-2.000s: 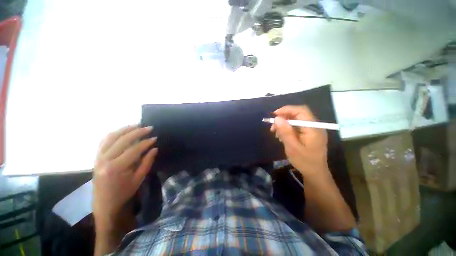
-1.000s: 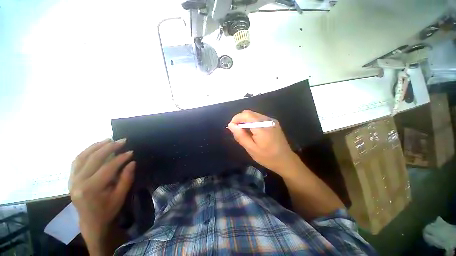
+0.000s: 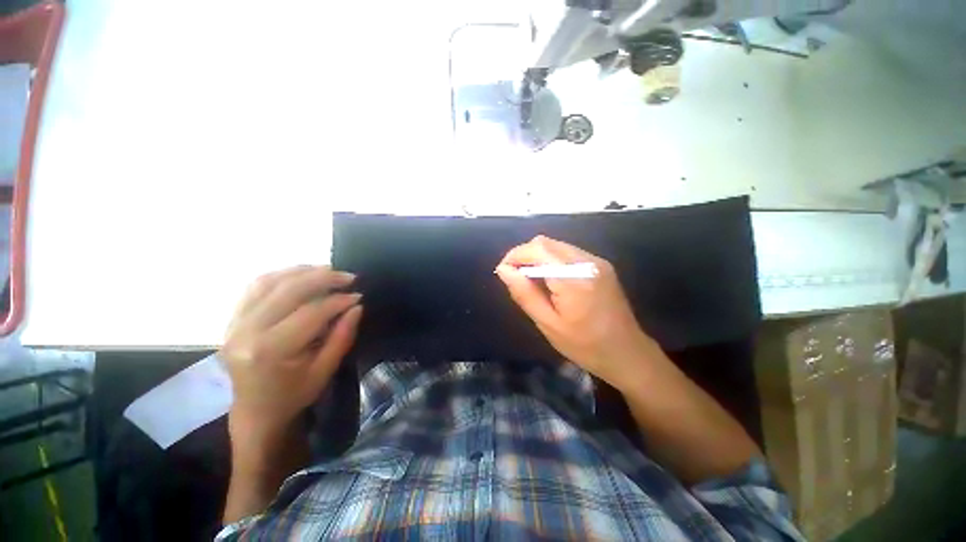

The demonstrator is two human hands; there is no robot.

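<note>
A dark fabric panel lies across the front edge of the white table, its lower part reaching over my lap. My right hand holds a white marking pen between thumb and fingers, its tip at the middle of the panel. My left hand rests with its fingertips on the panel's left edge; nothing shows gripped in it, but the underside of the fingers is hidden.
The sewing machine's needle area and cream knob are beyond the panel. A red basket rim is at the left. A white paper piece lies on dark cloth, lower left. A cardboard box stands at the right.
The view has shifted. Since two seconds ago my right hand and the pen have moved left along the panel, from its right part to its middle. My left hand stays at the left edge.
</note>
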